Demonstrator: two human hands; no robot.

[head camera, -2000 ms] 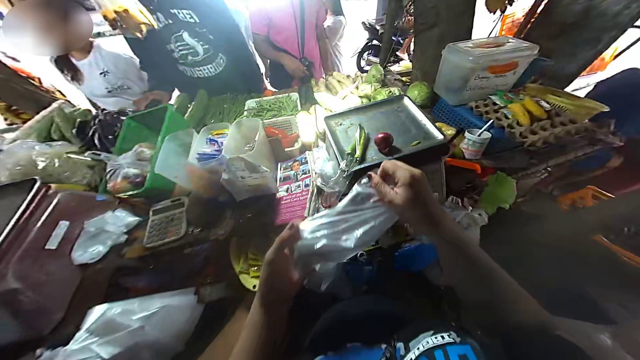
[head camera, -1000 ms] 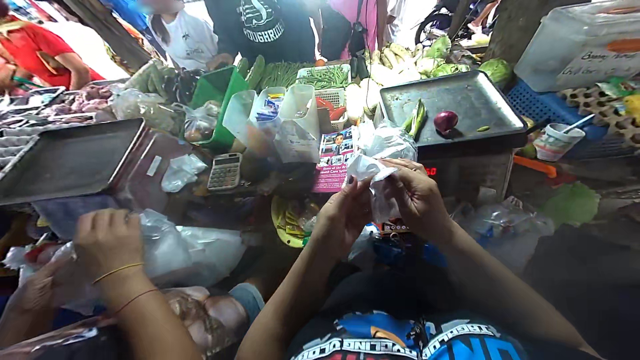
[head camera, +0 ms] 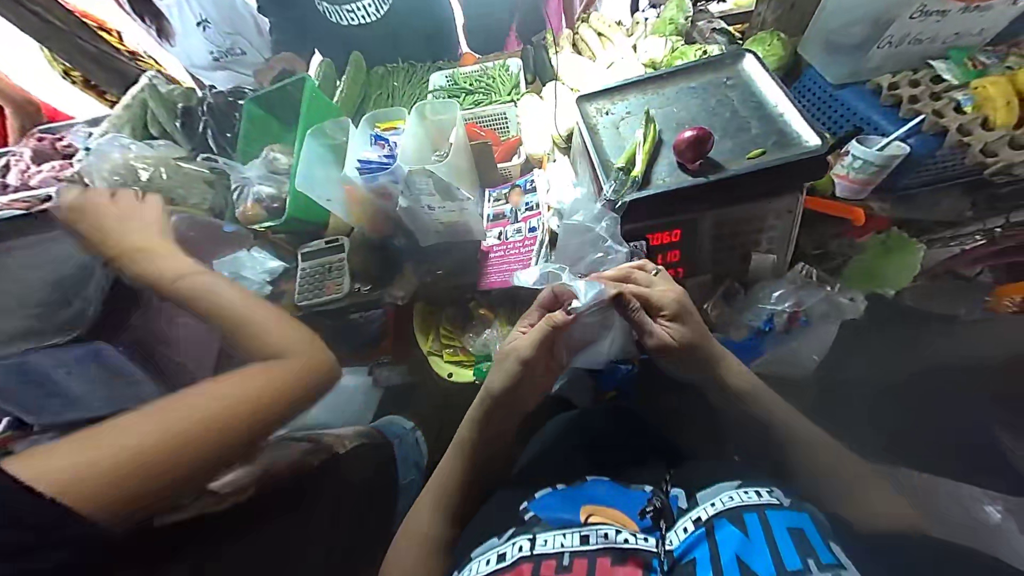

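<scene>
Both my hands pinch the top edge of a thin translucent plastic bag [head camera: 596, 336] in front of my chest. My left hand [head camera: 540, 332] grips the left side of its mouth, and my right hand [head camera: 660, 308], with a ring on one finger, holds the right side. Just behind them stands a digital scale [head camera: 720, 232] with red lit figures. On its metal tray [head camera: 744, 96] lie a red onion [head camera: 693, 147], some long green vegetables [head camera: 638, 156] partly in a clear bag, and a small green piece [head camera: 756, 153]. Whether the bag's mouth is parted is unclear.
A co-worker's arm [head camera: 208, 320] reaches across the left side. Beyond are a calculator [head camera: 322, 270], a green bin [head camera: 272, 120], plastic containers [head camera: 436, 144] and a pink leaflet [head camera: 512, 232]. A cup with a spoon [head camera: 868, 164] stands right of the scale, near egg trays [head camera: 912, 96].
The bag, spread between my hands two seconds ago, is now bunched between my fingers. The co-worker's arm has moved from the plastic bags at lower left up toward the goods behind.
</scene>
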